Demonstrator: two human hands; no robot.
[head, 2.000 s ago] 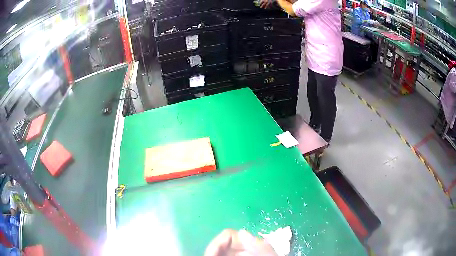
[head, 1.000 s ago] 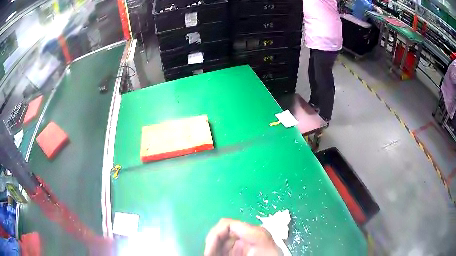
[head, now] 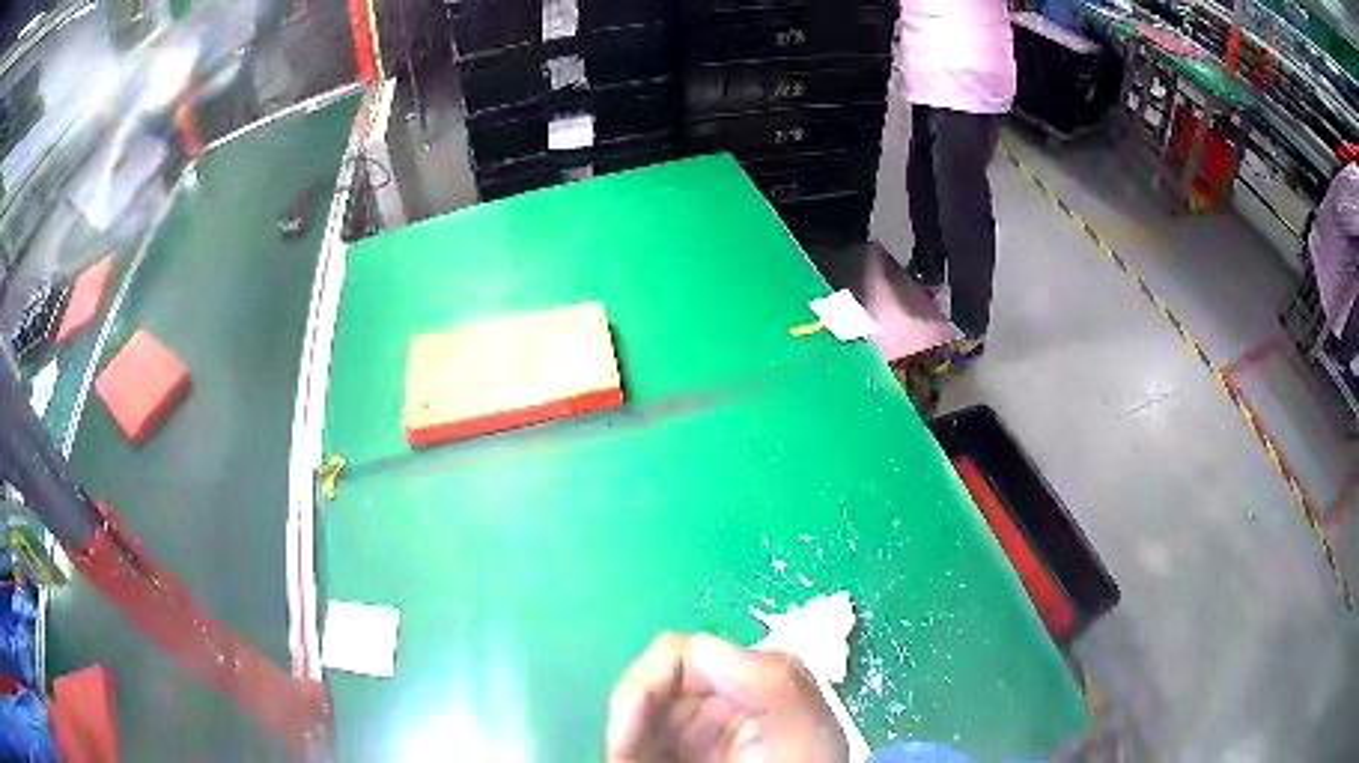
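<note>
A bare hand, seemingly my right hand (head: 723, 704), is at the bottom centre, cut off by the lower edge. Its fingers are curled, and whether they hold anything is hidden. A thin white strip, possibly a glue nozzle, runs along its right side. A lumpy white glue patch (head: 814, 632) lies on the green bench (head: 626, 522) beyond the fingers, with white specks around it. A flat foam pad (head: 514, 365), yellowish on top with red-orange sides, lies farther back on the bench. My left hand is out of view.
A dark green conveyor (head: 224, 492) on the left carries red foam pads (head: 143, 386). White cards (head: 361, 638) lie on the bench. A black crate with red foam (head: 1028, 522) is at the right edge. Black crates (head: 783, 90) are stacked behind. A person in pink (head: 957, 60) stands beyond.
The view has tilted down, so the bench and foam pad sit higher in the picture. The near white card has come clear of the glare. The hand keeps its curled shape beside the glue patch.
</note>
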